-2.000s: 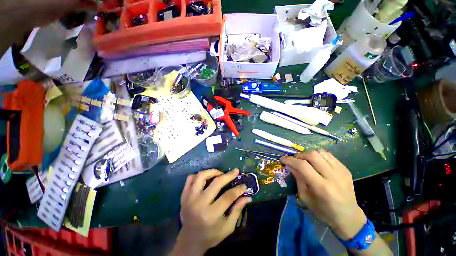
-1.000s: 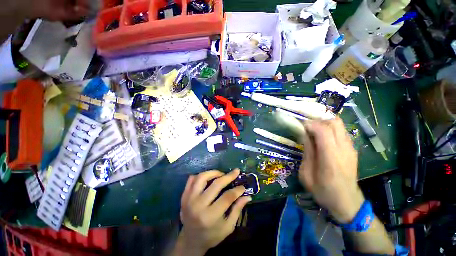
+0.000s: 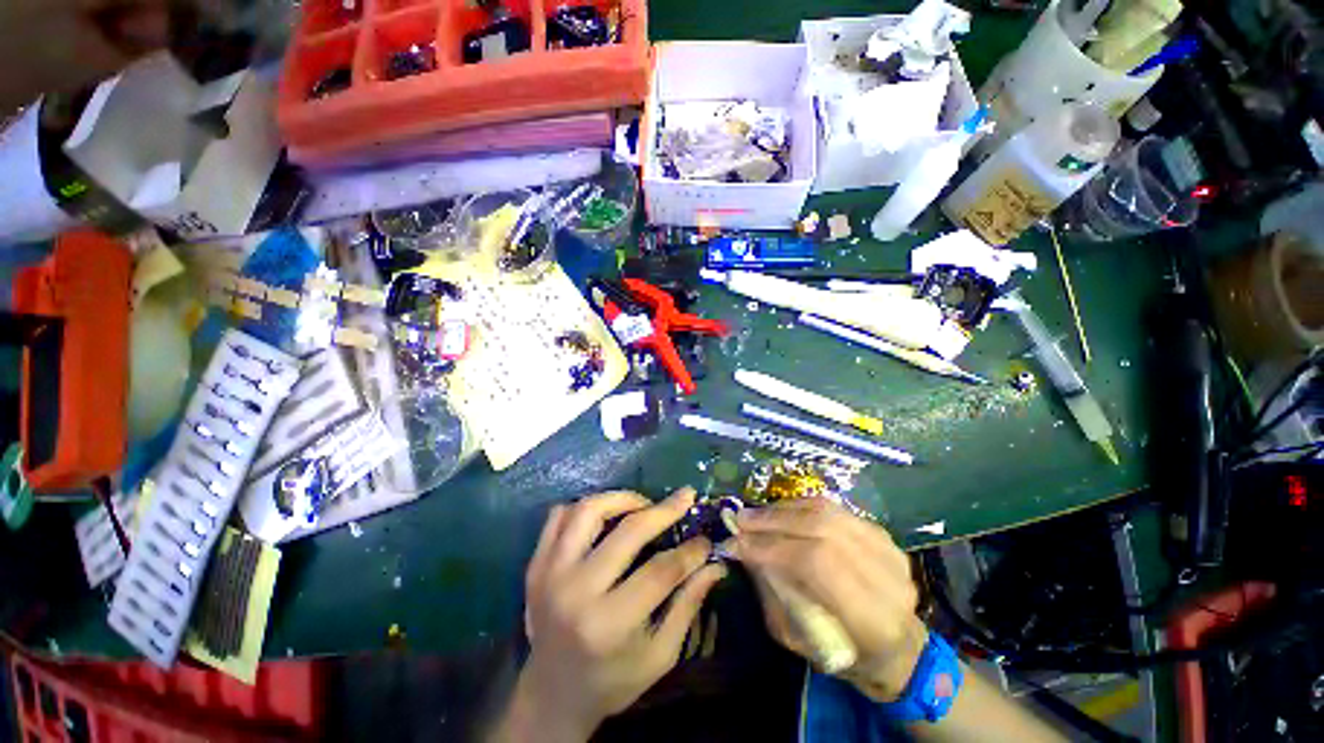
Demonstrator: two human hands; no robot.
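My left hand [image 3: 610, 602] holds a small dark watch body [image 3: 703, 526] between its fingertips at the bench's near edge. My right hand [image 3: 831, 569] grips a thick, cream-coloured handled tool [image 3: 822, 636] like a pen. Its handle end shows below the palm, and its tip is at the watch body, hidden by the fingers. The fingertips of both hands meet at the watch body, so its face is mostly covered. A loose pile of gold and silver parts [image 3: 791, 482] lies just beyond my right hand.
Slim tools [image 3: 806, 404] and red-handled pliers [image 3: 668, 331] lie mid-bench. A syringe [image 3: 1064, 380] is at the right. A red compartment tray [image 3: 465, 95], white boxes [image 3: 726, 200] and a bottle [image 3: 1016, 189] stand at the back. A parts sheet [image 3: 203, 494] is at the left.
My right hand let go of the thin tools near the gold parts, took the thick cream tool from mid-bench and brought it down left to the watch body. My left hand has stayed in place.
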